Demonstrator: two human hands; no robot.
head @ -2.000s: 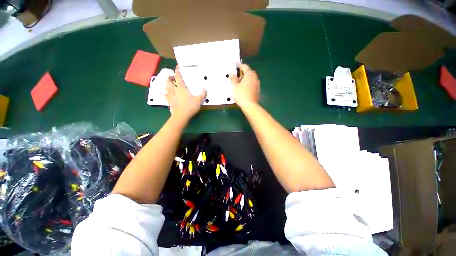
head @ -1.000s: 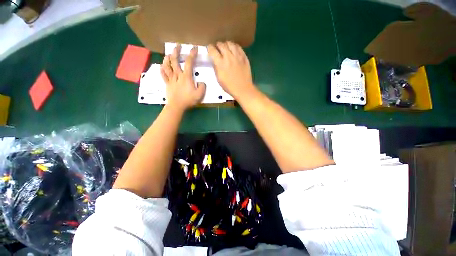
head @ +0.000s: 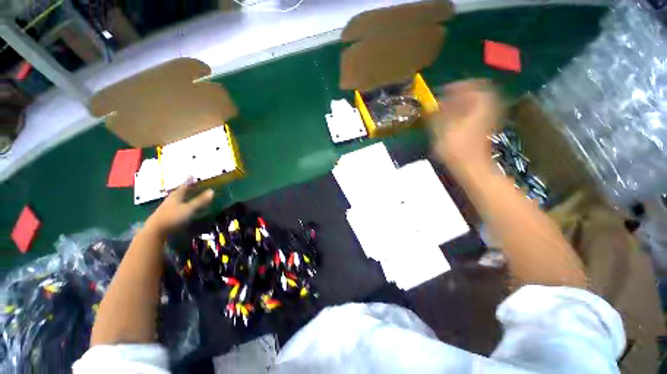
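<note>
A yellow retail box (head: 235, 150) with its brown lid standing up is at the left on the green belt, with a white insert (head: 201, 155) inside. My left hand (head: 181, 207) is at its lower edge, fingers apart and empty. A second open yellow box (head: 425, 94) holds dark shiny contents. My right hand (head: 466, 120) is blurred just right of this box, above the edge of the carton; whether it holds anything cannot be told. A carton (head: 559, 150) at the right holds small silver-green items (head: 518, 164).
Small white pieces (head: 150, 182) lie beside both boxes. A pile of cables (head: 252, 266) and stacked white inserts (head: 402, 212) lie on the black bench. Bagged cables (head: 51, 307) are at the left. Red squares (head: 502, 56) lie on the belt. Clear plastic (head: 611, 95) is at far right.
The view has turned right. The white insert now lies flat in the left box. My right hand has left it and moved right to the carton; my left hand has drawn down to the box's near edge.
</note>
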